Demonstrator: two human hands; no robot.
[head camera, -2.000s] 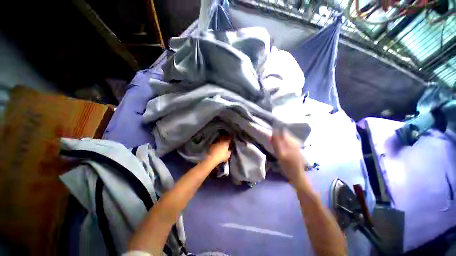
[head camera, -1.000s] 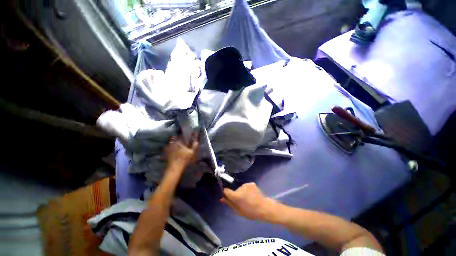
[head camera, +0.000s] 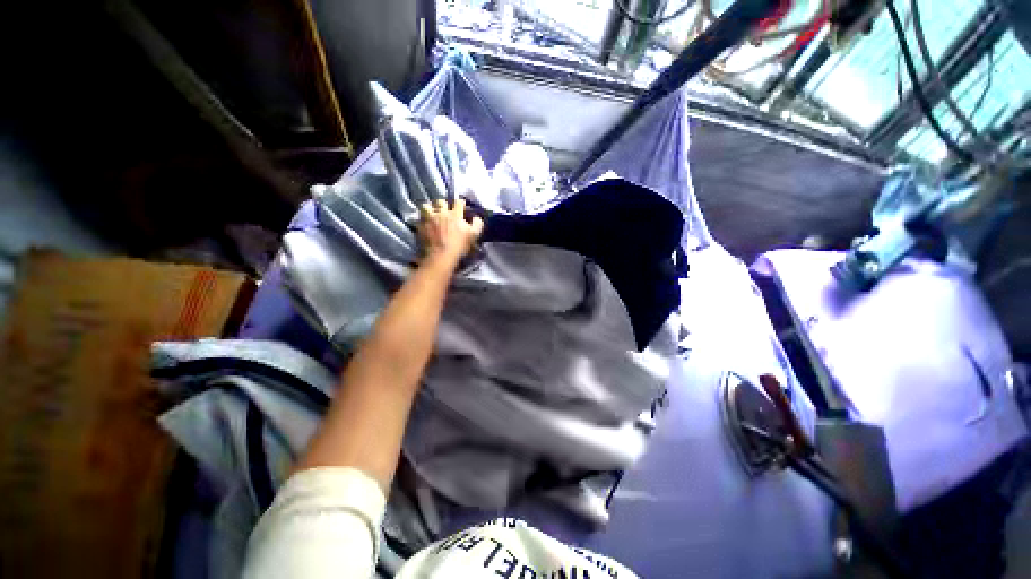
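Observation:
A light grey garment lies bunched over the padded purple-blue table and reaches down to my body. A black panel lies across its upper right part. My left hand reaches up to the far part of the heap, and its fingers grip a gathered fold beside the narrow end of the black panel. The fingertips are partly hidden in the cloth. My right hand is not in view.
An iron with a reddish-brown handle and dark hose stands on the table at the right. Striped grey cloth lies at the left beside an orange-brown carton. A second padded surface is at the far right.
The garment has been spread toward me, and more of the black panel shows. My left hand has moved up to the far folds. My right hand has left the picture. The view has turned.

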